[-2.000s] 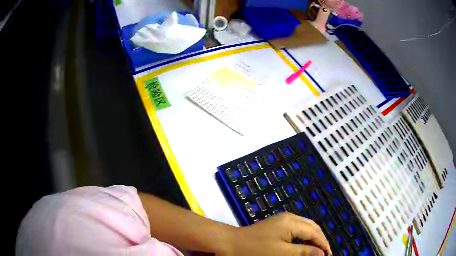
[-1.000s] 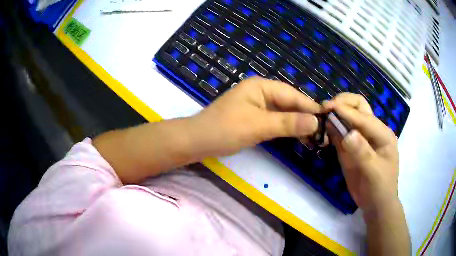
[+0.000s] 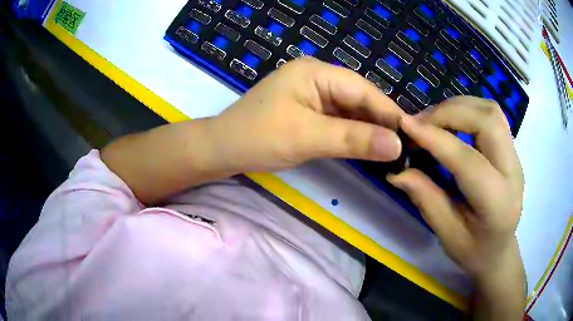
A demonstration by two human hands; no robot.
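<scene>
My left hand and my right hand meet above the front edge of the blue-black part tray. Between their fingertips is a small dark part. My left thumb and fingers hold its left side, and my right thumb and index finger are at its right side. The part is mostly hidden by the fingers and blurred, so its exact shape cannot be told. The tray holds rows of pill-shaped parts with shiny rims, with bright blue showing between them.
A white slotted tray lies beyond the part tray. Silver tweezers lie at the far right by red and yellow lines. A green label is at upper left. Yellow tape runs along the bench's front edge. A blue dot marks the white top.
The view has shifted, so the tray sits higher. My hands stay together at the part. The grey glossy face seen a second ago in my right fingers no longer shows, and my right fingers are spread wider.
</scene>
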